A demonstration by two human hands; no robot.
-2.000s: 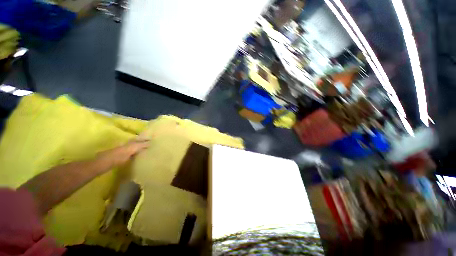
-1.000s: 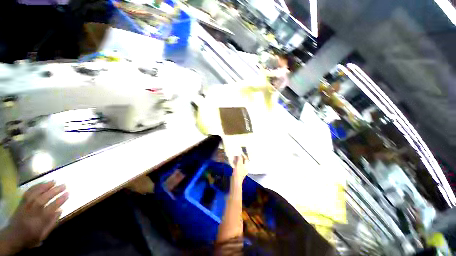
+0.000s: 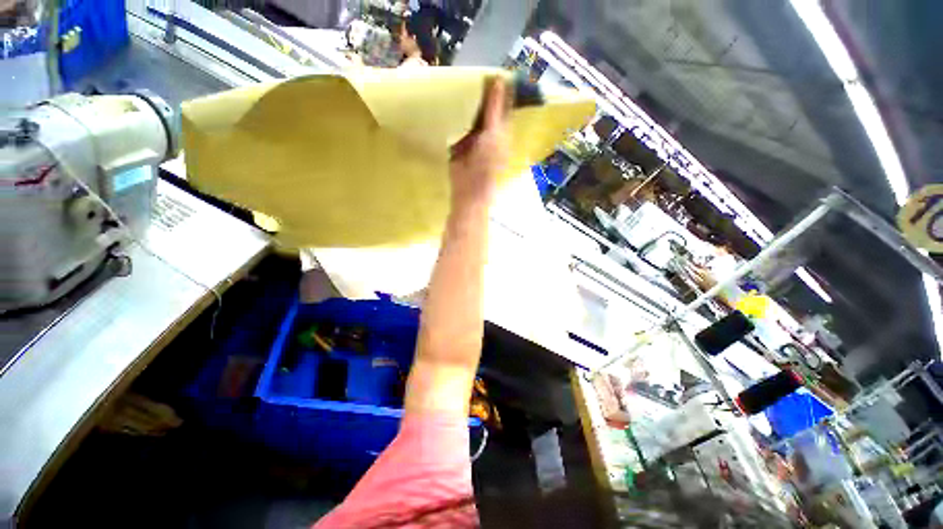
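Observation:
A large yellow-khaki panel (image 3: 321, 165) hangs raised above a white surface at the upper middle. It is bent, with a curved fold at its upper left. My right hand (image 3: 484, 134) holds it near its upper right part, with the arm in a pink sleeve reaching up from the bottom. A small dark patch (image 3: 525, 91) shows just right of my fingertips and is blurred. The grip itself is blurred. My left hand is out of the picture.
A white sewing machine (image 3: 83, 196) stands at the left on a pale tabletop (image 3: 134, 310). A blue bin (image 3: 331, 408) with loose items sits below the panel. A metal-framed rack (image 3: 765, 253) stands at the right. A person (image 3: 419, 36) is behind.
The view has shifted so the machine sits farther left. The panel, held by my right hand, is now raised and spread wider. My left hand has left the picture.

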